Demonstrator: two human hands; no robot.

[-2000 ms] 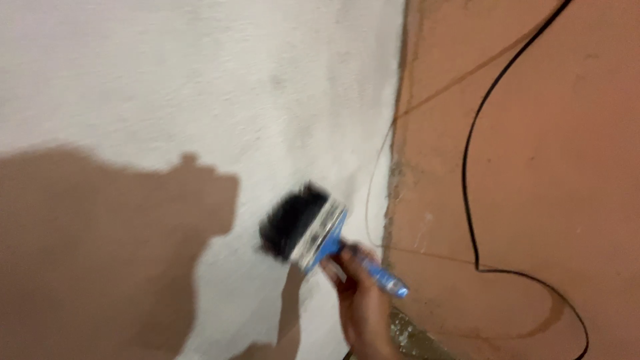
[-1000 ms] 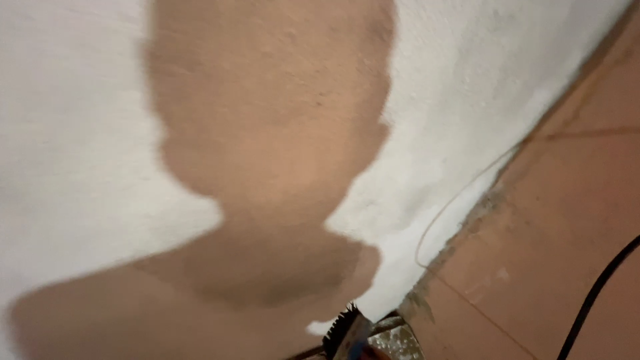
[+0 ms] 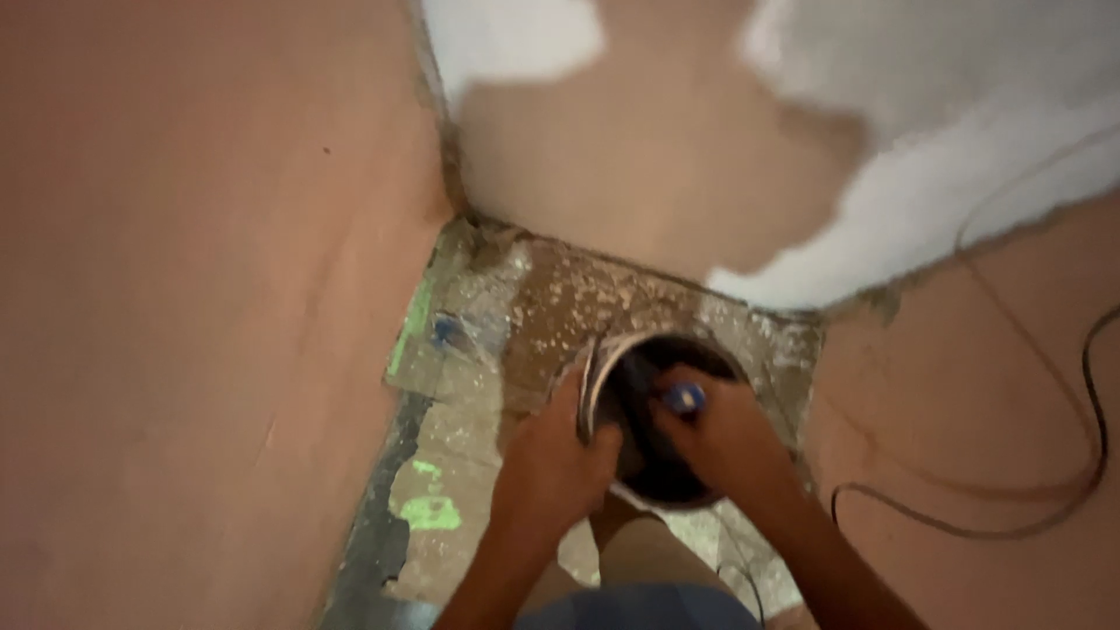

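Note:
My left hand (image 3: 560,455) grips the left rim of a round bucket (image 3: 604,372), its thumb over the edge. Inside the bucket's opening, my right hand (image 3: 713,429) is closed around the blue handle of a paintbrush (image 3: 685,399), whose end points up at the camera. The bristles are hidden in the dark inside of the bucket, and what the bucket contains cannot be made out. My legs show just below the bucket.
A partly white wall (image 3: 927,192) with a shadow on it meets bare pinkish walls on both sides. The floor (image 3: 464,437) is spattered and flaked, with green marks. A black cable (image 3: 989,534) hangs at the right wall.
The view has swung down from the wall to the floor. My right hand with the brush, earlier against the white wall, is now in the bucket. My left hand has come into view.

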